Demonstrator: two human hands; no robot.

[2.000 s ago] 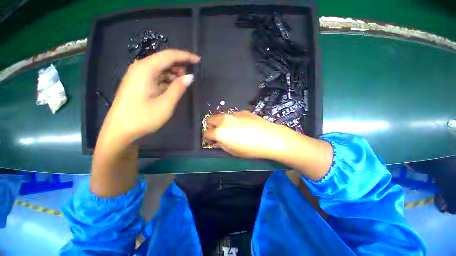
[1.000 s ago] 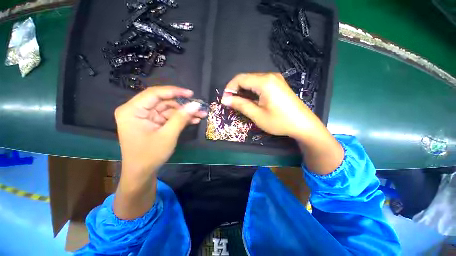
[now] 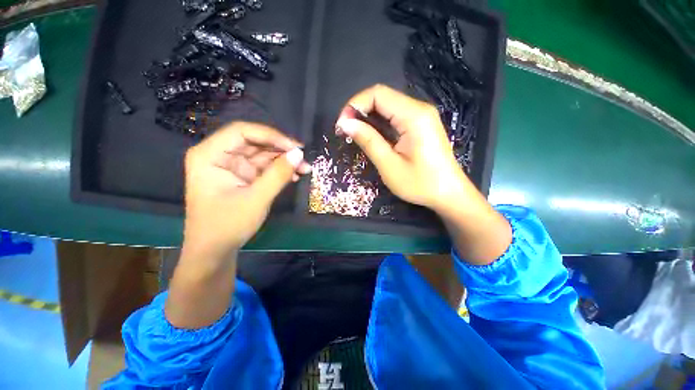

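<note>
The black divided tray [image 3: 137, 199] lies in front of me. My left hand [image 3: 236, 179] is at the divider, thumb and fingertips pinched on what looks like a dark housing, mostly hidden. My right hand [image 3: 404, 145] is over the right half, its thumb and fingertips close together; whether they hold a pin is too small to tell. Tiny shiny metal pins [image 3: 343, 196] lie in a patch below and between my hands. Glossy black housings [image 3: 228, 47] are heaped in the left half. More black housings [image 3: 434, 65] lie in the right half, partly behind my right hand.
A single black piece [image 3: 120, 98] lies apart at the tray's left. A clear bag with pale contents [image 3: 24, 72] lies on the green bench [image 3: 564, 152] left of the tray, and a clear scrap [image 3: 645, 219] on the right. Brown cardboard [image 3: 114, 289] shows below the bench edge.
Since two seconds ago my right hand has risen from the pins, and my left hand has come down from the left heap to the divider. Since one second ago both hands have barely moved.
</note>
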